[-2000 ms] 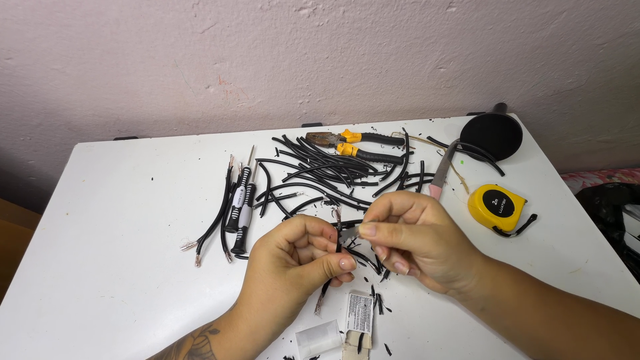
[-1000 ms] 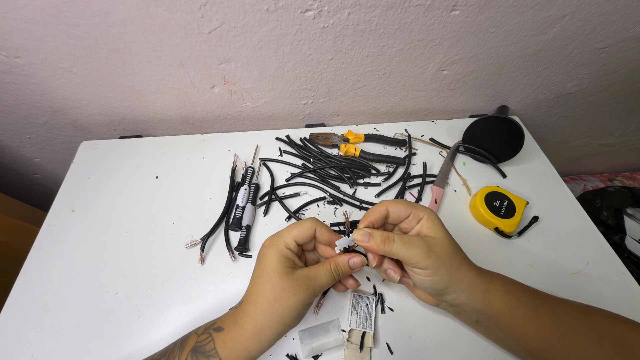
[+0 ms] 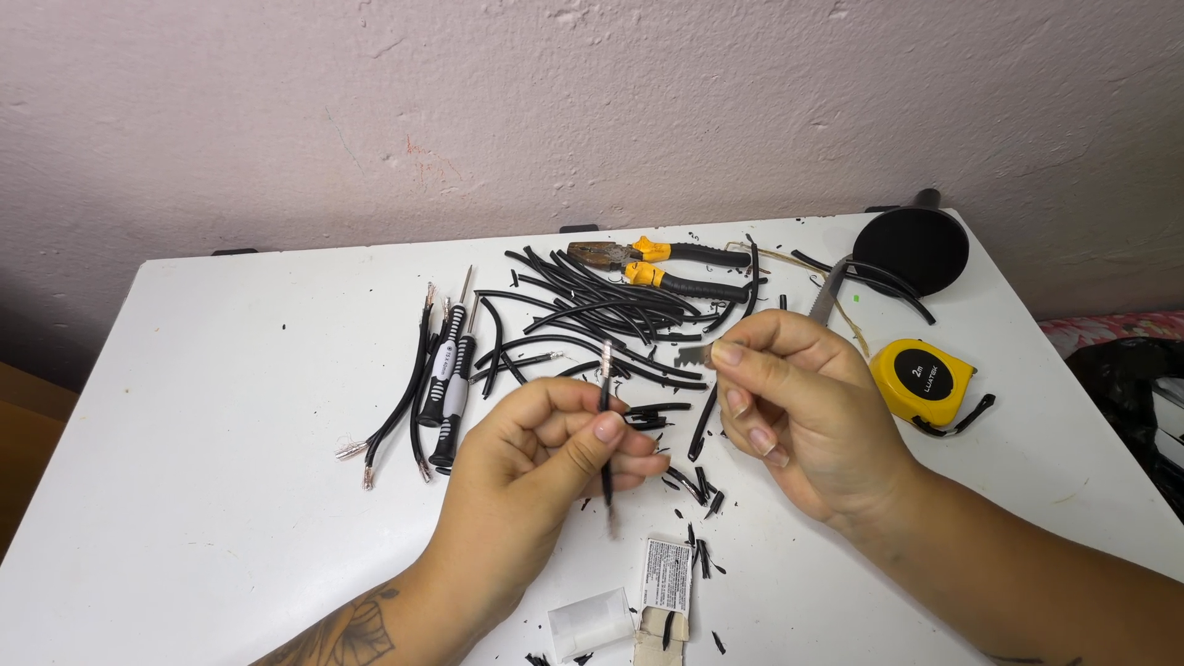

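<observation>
My left hand (image 3: pixel 564 453) pinches a short black cable (image 3: pixel 606 398) upright between thumb and fingers; bare wire strands show at its top and bottom ends. To its right, my right hand (image 3: pixel 786 407) pinches a small thin metal blade (image 3: pixel 692 355) with a notched edge, held apart from the cable. Behind the hands lies a loose pile of cut black cables (image 3: pixel 592 305), with combination pliers (image 3: pixel 657 264) with yellow and black handles at its back. Left of my left hand are several cables with stripped ends (image 3: pixel 398 421) and two small screwdrivers (image 3: pixel 449 370).
A yellow tape measure (image 3: pixel 923 379) lies at the right, near a serrated knife blade (image 3: pixel 826 294) and a round black object (image 3: pixel 911 250). In front are an open small printed box (image 3: pixel 666 573), a translucent plastic piece (image 3: pixel 590 624) and black insulation scraps (image 3: pixel 703 560). A wall stands behind the table.
My hands, close together around the cable a second ago, are now apart. The blade has come away to the right of the cable, and more of the cable's bare upper end shows.
</observation>
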